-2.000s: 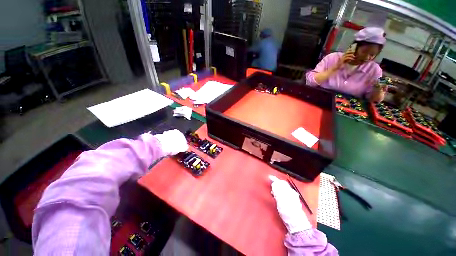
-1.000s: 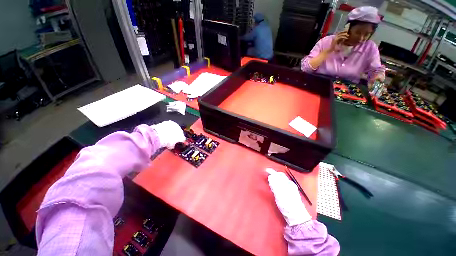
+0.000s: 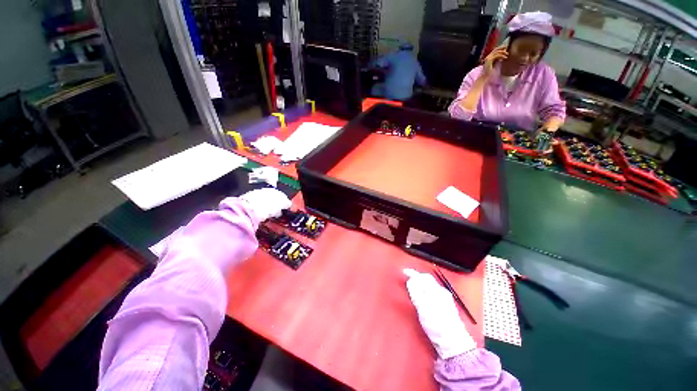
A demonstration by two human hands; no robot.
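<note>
Two circuit boards lie component side up at the left edge of the red mat [image 3: 336,294]: a nearer board [image 3: 286,249] and a farther board [image 3: 306,222]. My left hand [image 3: 265,204], in a white glove, is at the left end of the farther board; its fingers are hidden, so I cannot tell if it grips anything. My right hand [image 3: 437,309], white-gloved, rests on the right part of the mat, fingers extended and empty. Dark tweezers [image 3: 455,295] lie just right of it.
A black tote [image 3: 397,221] with red lining stands behind the mat, holding a board [image 3: 397,130] and a paper slip [image 3: 458,201]. Cutters [image 3: 537,289] lie by a dotted label sheet [image 3: 500,305]. A white sheet [image 3: 179,175] is left. A person [image 3: 513,84] sits across, near red trays [image 3: 588,159].
My left hand has moved slightly up and away, from beside the nearer board to the farther board's end. My right hand has hardly moved. The camera view has shifted.
</note>
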